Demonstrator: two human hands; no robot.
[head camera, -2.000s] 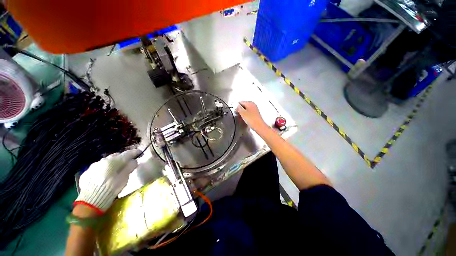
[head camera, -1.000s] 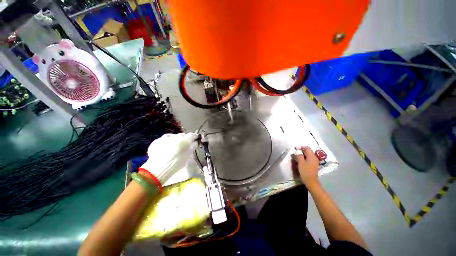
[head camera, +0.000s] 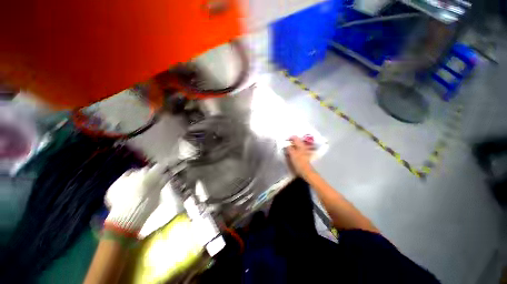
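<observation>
The round grey turntable (head camera: 228, 175) lies in front of me and is blurred. My left hand (head camera: 133, 197), in a white knit glove with a red cuff, is at its left edge beside the clamp end of the silver slide (head camera: 203, 224). Its fingers are blurred, and I cannot tell if they hold a cable. My bare right hand (head camera: 299, 151) rests at the right front of the machine top, beside the red knob (head camera: 307, 140). What lies under its fingers is hidden.
The black cable heap (head camera: 66, 191) lies at left on a green table. A yellow wrapped pad (head camera: 169, 252) is by my left forearm. An orange cover (head camera: 111, 44) hangs overhead, with black-and-orange loops (head camera: 119, 135) below. Blue crates, a blue stool and floor tape are at right.
The view has swung right and blurred. The orange cover and loops appear further left. My left hand sits slightly back from the turntable edge. My right hand stays by the red knob.
</observation>
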